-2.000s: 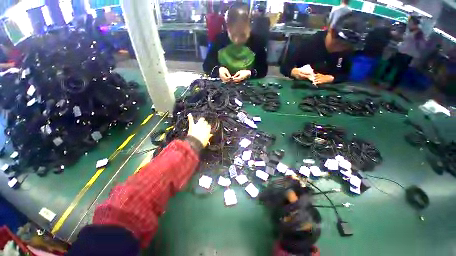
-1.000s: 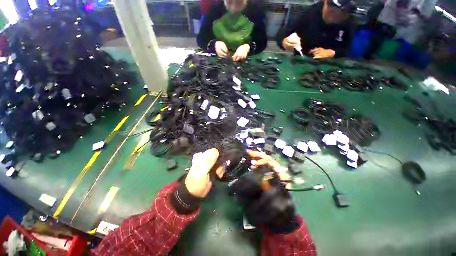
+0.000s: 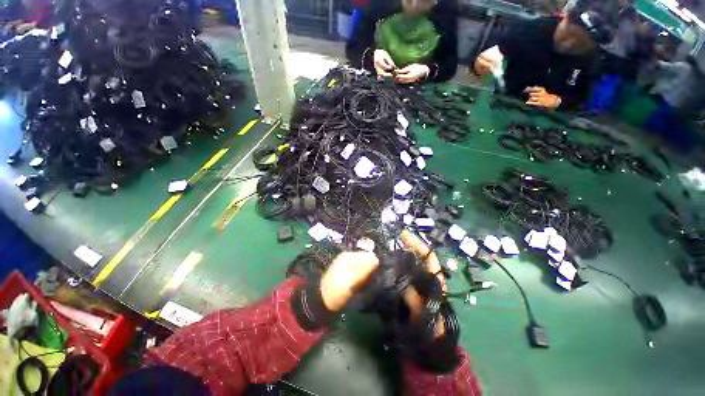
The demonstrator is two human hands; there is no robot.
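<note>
My left hand (image 3: 348, 278) is at the lower centre, its fingers closed against black coiled cable, with a pale square block at the fingertips. My right hand (image 3: 424, 255) is just to the right, partly hidden by a thick bundle of black coiled cables (image 3: 421, 332) that it holds; the bundle also hangs over the wrist. The area between the hands is blurred. A heap of black cables (image 3: 340, 139) with pale square blocks lies directly beyond the hands.
A larger cable heap (image 3: 131, 85) is at left, by a pale post (image 3: 265, 62). More coils (image 3: 549, 209) and a single coil (image 3: 649, 312) lie at right on the green table (image 3: 479, 363). A red crate (image 3: 116, 340) is lower left. Two people sit opposite.
My left hand has come back from the heap to beside my right hand. The coil between them is now blurred and closer to the bundle. The view has shifted, showing more of the red crate.
</note>
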